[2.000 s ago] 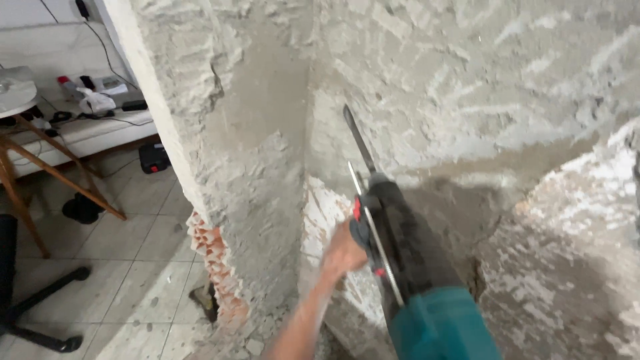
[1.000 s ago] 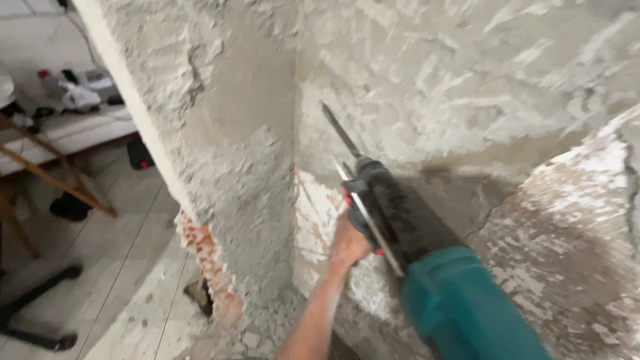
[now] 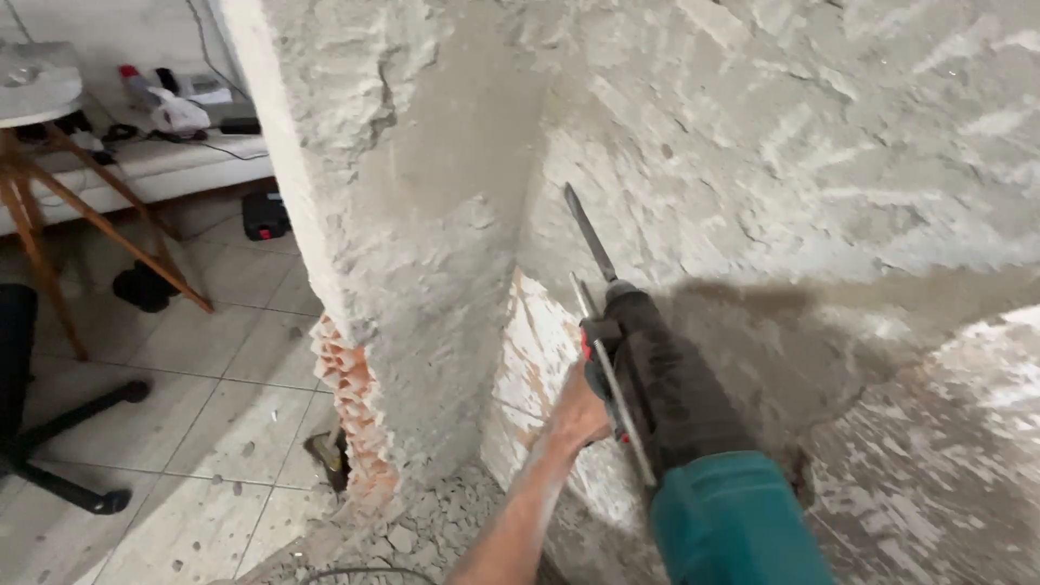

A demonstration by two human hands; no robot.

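A teal and black rotary hammer [image 3: 691,406] points up and away from the lower right, with a metal depth rod along its left side. Its steel chisel bit [image 3: 589,231] reaches toward the rough plastered wall [image 3: 780,146], near the inner corner; whether the tip touches is not clear. My left hand [image 3: 581,410] is closed around the side handle, left of the tool's black body. The tool's rear end runs out of the frame at the bottom, and my right hand is not in view.
A wall end with broken orange hollow brick [image 3: 353,406] stands left of centre. Plaster rubble [image 3: 431,520] and a cable lie at its foot. Beyond are a tiled floor [image 3: 211,422], a chair base [image 3: 73,447], a wooden-legged table [image 3: 106,219] and a black case [image 3: 264,215].
The rotary hammer has shifted slightly relative to the wall, and its bit stays near the corner. My left hand remains on the side handle.
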